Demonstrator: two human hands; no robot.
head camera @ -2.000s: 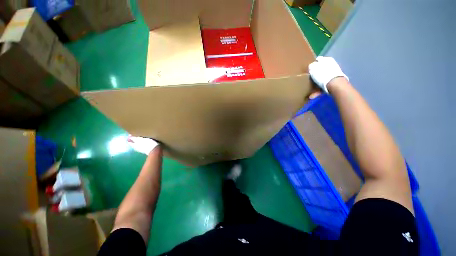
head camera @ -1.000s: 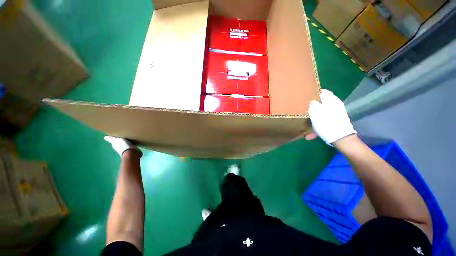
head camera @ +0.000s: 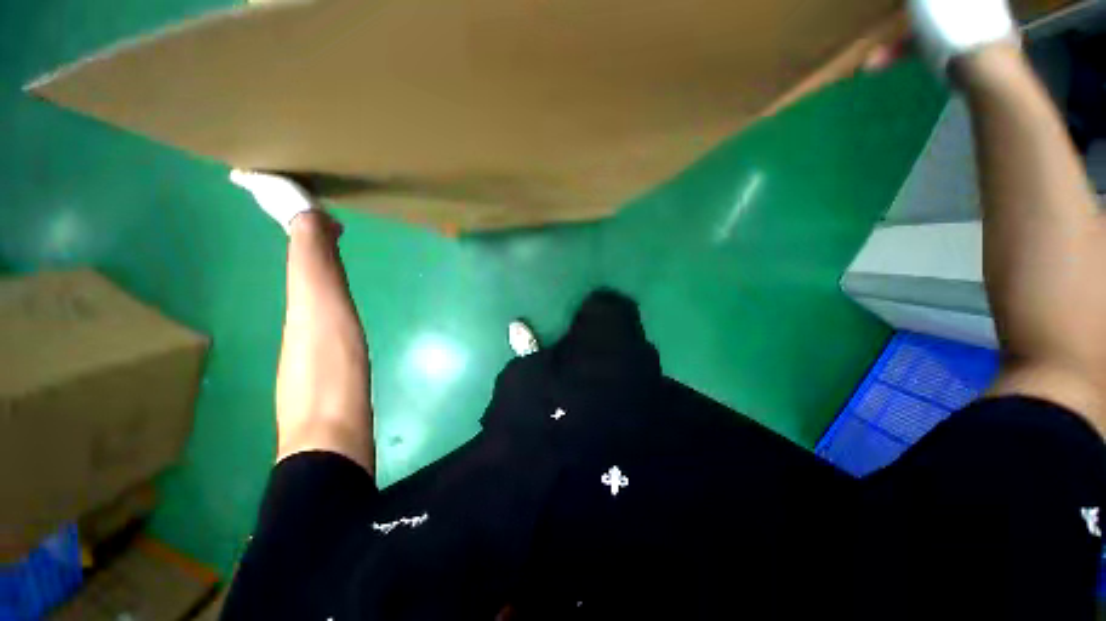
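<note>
A large brown master carton spans the top of the head view, its near wall or flap tilted towards me and its inside out of the picture. My left hand, in a white glove, is at the carton's lower left side, its fingers partly hidden by the cardboard. My right hand, in a white glove with a bare fingertip showing, is at the carton's upper right edge, cut off by the top of the picture and slightly blurred.
Brown cartons stand at the left, with a piece of blue crate at the lower left. A blue crate and a pale grey structure are at the right. The floor is green and shiny; one shoe shows.
The carton and both hands have moved up in the picture, and the red boxes inside have gone out of view. The surroundings have shifted as I move; both hands stay on the carton.
</note>
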